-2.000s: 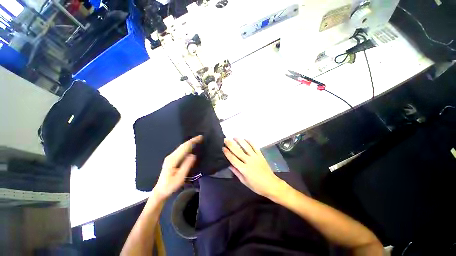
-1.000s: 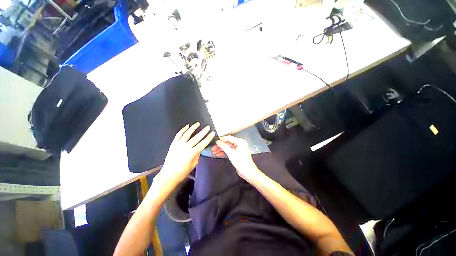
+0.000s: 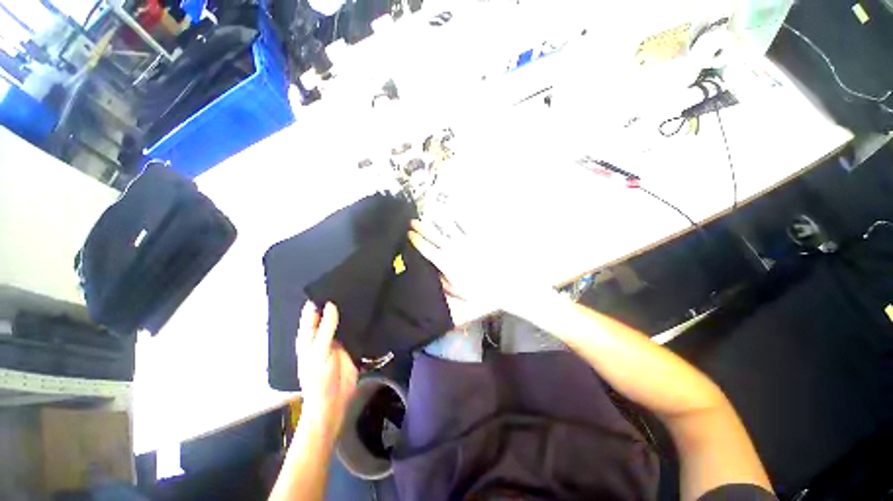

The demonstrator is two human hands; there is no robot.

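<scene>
A black panel [image 3: 289, 328] lies on the white table in front of the sewing machine's needle area [image 3: 419, 171]. Part of it is folded over and shows a small yellow label [image 3: 399, 263]. My left hand [image 3: 326, 357] holds the lifted edge of the folded part between thumb and fingers. My right hand [image 3: 455, 279] is at the panel's right edge near the needle area, its fingers on the edge; overexposure blurs it, so its exact grip is unclear. The needle and foot cannot be made out in the glare.
A black panel stack [image 3: 157, 250] lies at the table's left. Red-handled snips [image 3: 612, 171] and a black cord [image 3: 729, 161] lie at the right. A blue crate [image 3: 230, 122] stands behind. A round bin [image 3: 360, 458] is below the table's front edge. Dark material lies at the lower right.
The panel's near part is now folded up, showing the yellow label. My left hand has moved left and down to the fold; my right hand has moved up towards the needle area. The view has shifted.
</scene>
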